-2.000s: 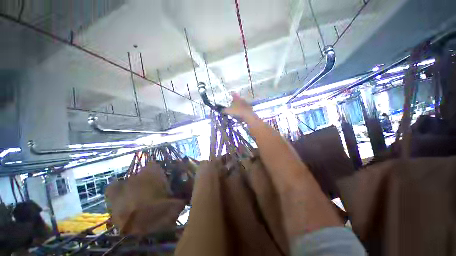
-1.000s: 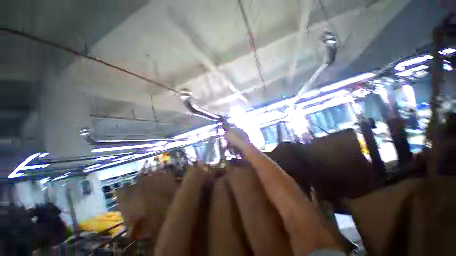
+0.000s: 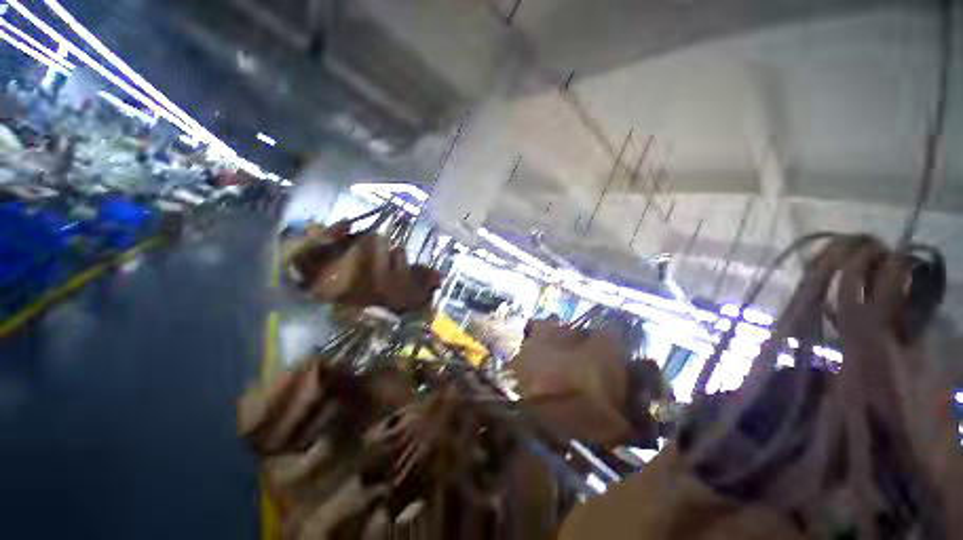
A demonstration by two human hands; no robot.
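Note:
My right hand [image 3: 871, 280] is at the right side, blurred, and closed around the long handles of brown tote bags. The handles [image 3: 787, 316] loop over and hang below the hand. The bag bodies [image 3: 676, 501] hang under them at the lower right, cut off by the bottom edge. The dark inside of a bag shows between the handles. My left hand is not in view.
Other brown bags [image 3: 576, 380] hang at the centre, and more [image 3: 359, 269] hang further left. A crowded heap of brown bags [image 3: 306, 406] stands beside the dark blue floor [image 3: 180, 390] with its yellow line. Blue items [image 3: 53, 243] lie at far left. Yellow pieces [image 3: 459, 340] show behind.
The view has swung left, showing the floor and aisle. My right hand has left the overhead hook and now holds the bag handles at the right side. The bags have moved right with it.

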